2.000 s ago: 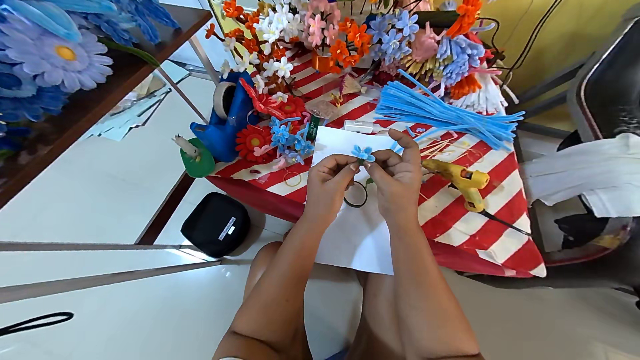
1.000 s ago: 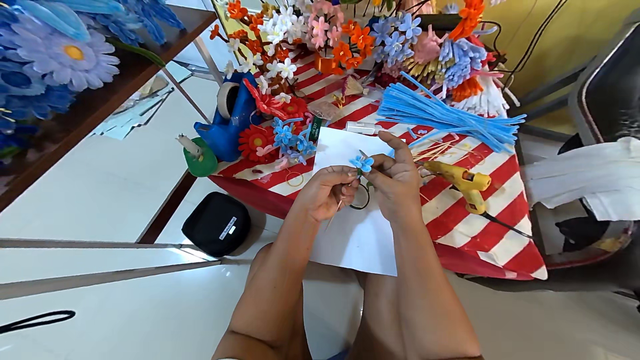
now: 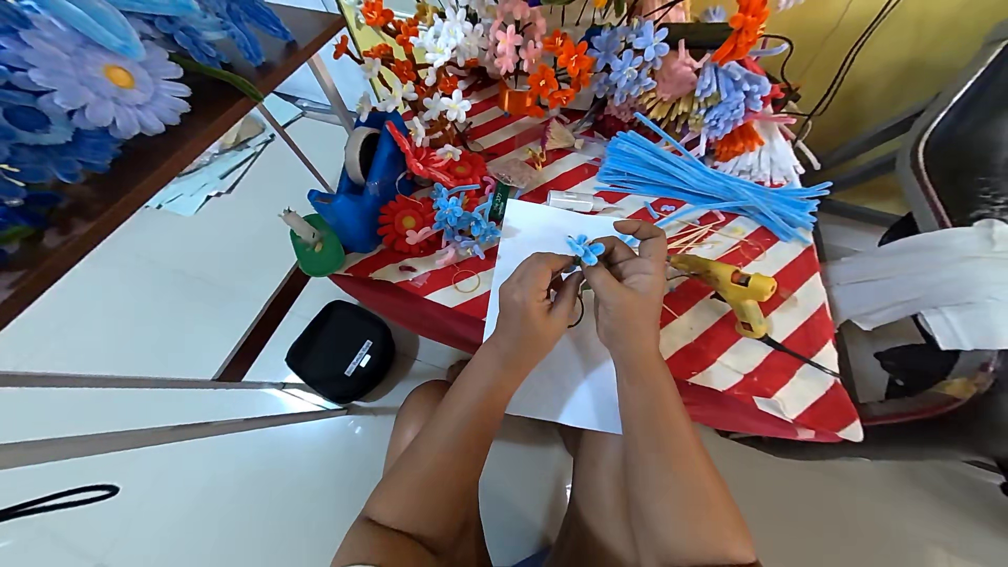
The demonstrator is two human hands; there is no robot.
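Observation:
Between my two hands a small blue pipe-cleaner flower [image 3: 586,250] is held by its underside, over a white sheet of paper [image 3: 563,370]. My left hand [image 3: 539,303] pinches at the flower's base from the left. From the right, my right hand [image 3: 630,291] grips just beneath the petals, index finger raised. A thin dark loop [image 3: 580,311] shows below the fingers; what it is attached to is hidden. Beyond lies a bundle of blue pipe cleaners [image 3: 709,185]. A yellow hot glue gun [image 3: 732,287] rests to the right of my right hand.
The red-and-white striped tablecloth [image 3: 787,346] bears a blue tape dispenser [image 3: 366,185], red flowers [image 3: 408,223], small blue flowers [image 3: 465,220] and a clear tube [image 3: 575,201]. Many pipe-cleaner flowers stand at the back. A dark shelf [image 3: 197,134] is at left, a black case [image 3: 340,350] on the floor.
My left hand has moved from low at the flower's stem, where it was one second ago, back up to the flower's base. The flower stays between both hands.

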